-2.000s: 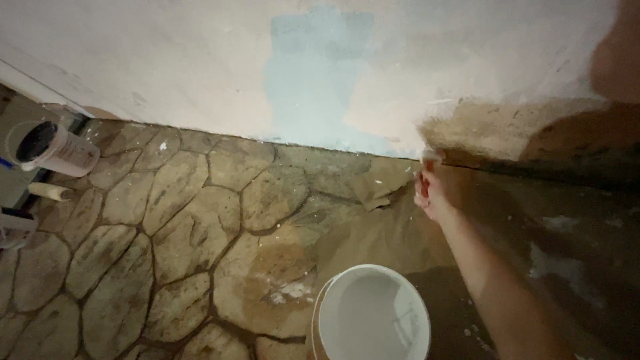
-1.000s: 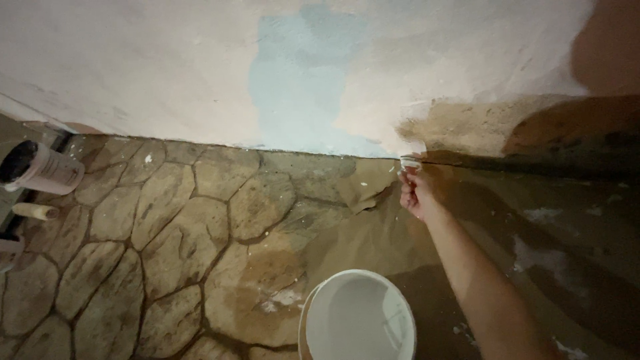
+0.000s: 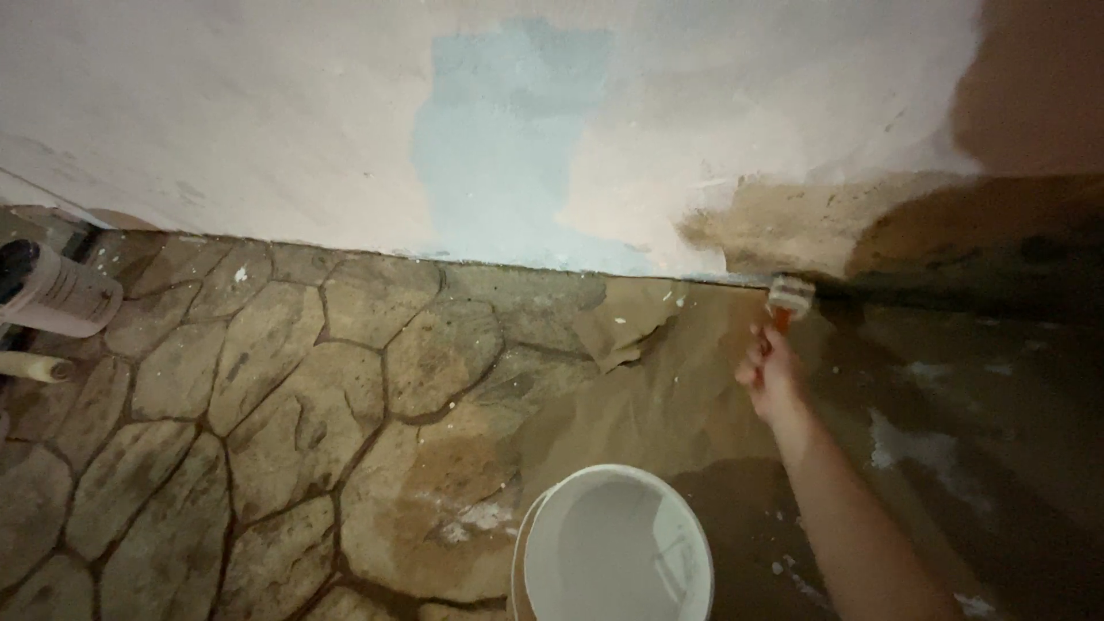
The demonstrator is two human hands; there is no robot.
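Observation:
My right hand (image 3: pixel 770 366) grips a paintbrush (image 3: pixel 789 297) by its orange handle. The brush head touches the foot of the wall, where it meets the floor, at the lower edge of a brown unpainted strip (image 3: pixel 802 216). The wall (image 3: pixel 302 147) is whitish with a light blue patch (image 3: pixel 504 129). Below my hand stands a white plastic bucket (image 3: pixel 617 552) with pale contents, probably paint. Brown paper sheeting (image 3: pixel 638 405) lies on the floor under my forearm. My left hand is not in view.
At the far left is a pale bucket (image 3: pixel 78 297) with a dark inside, and beside it a paint roller (image 3: pixel 39 366). The floor (image 3: pixel 293 431) has a stone-slab pattern with paint spots. The paper's torn edge (image 3: pixel 634 354) curls up near the wall. Dark shadow covers the right side.
Along the foot of the wall, my right hand with the brush has moved right, away from the blue patch. The white-covered edge beside the brown strip reaches a little farther right.

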